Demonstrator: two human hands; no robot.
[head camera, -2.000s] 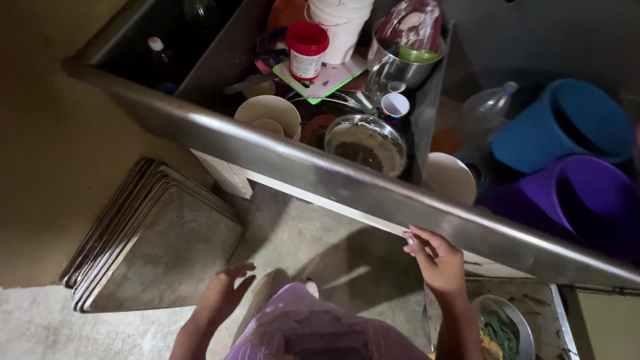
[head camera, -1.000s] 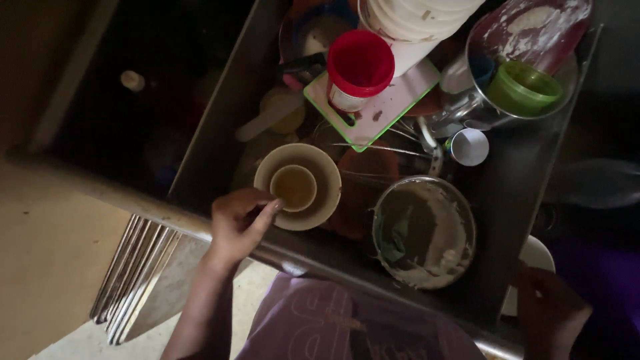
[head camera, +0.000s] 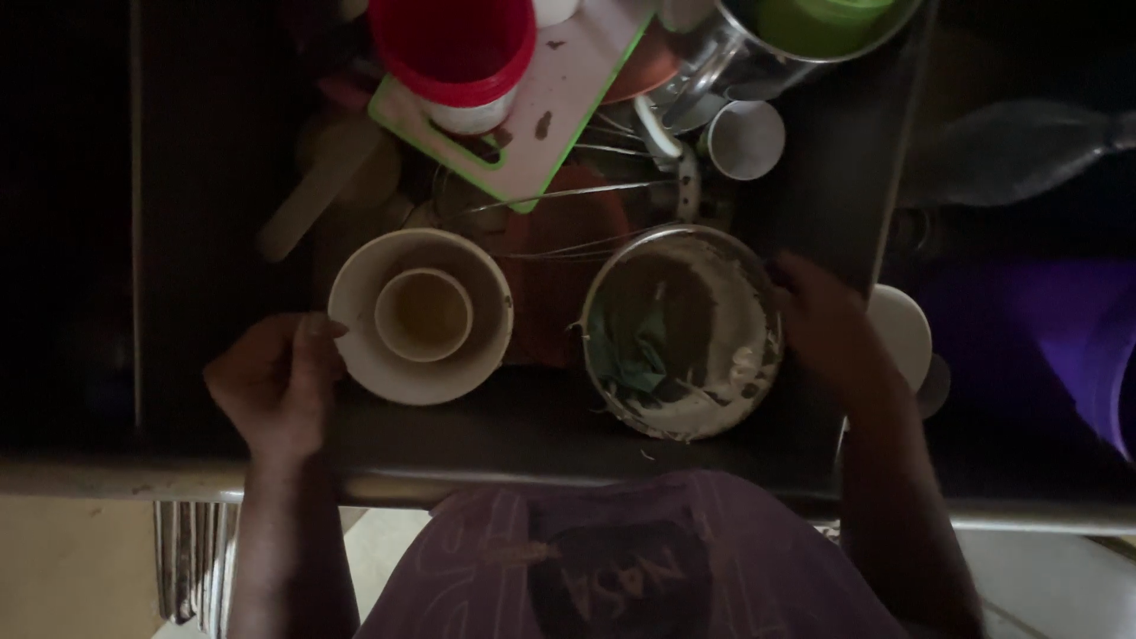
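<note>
In a dim metal sink, my left hand (head camera: 288, 377) pinches the left rim of a pale round tub (head camera: 355, 355), which has a smaller cup (head camera: 424, 315) inside. My right hand (head camera: 821, 311) is at the right rim of a metal bowl (head camera: 754, 355) smeared with a pale, creamy residue; its fingertips are in shadow, and how far they wrap the rim is hard to see. A green cloth or scrap (head camera: 635, 346) lies in the bowl. The tub and the bowl stand side by side, apart, near the front edge of the sink.
Behind them lie a wire whisk (head camera: 590, 188), a green-edged cutting board (head camera: 532, 151) under a red-rimmed tub (head camera: 466, 89), a white cup (head camera: 747, 140) and a metal pot (head camera: 772, 75) holding a green bowl (head camera: 821, 22). A purple bucket (head camera: 1047, 337) stands right of the divider (head camera: 896, 160).
Two seconds ago both hands were outside the sink. My left hand has moved from the small cup to the tub's left rim, and my right hand has come to the metal bowl. The view has shifted.
</note>
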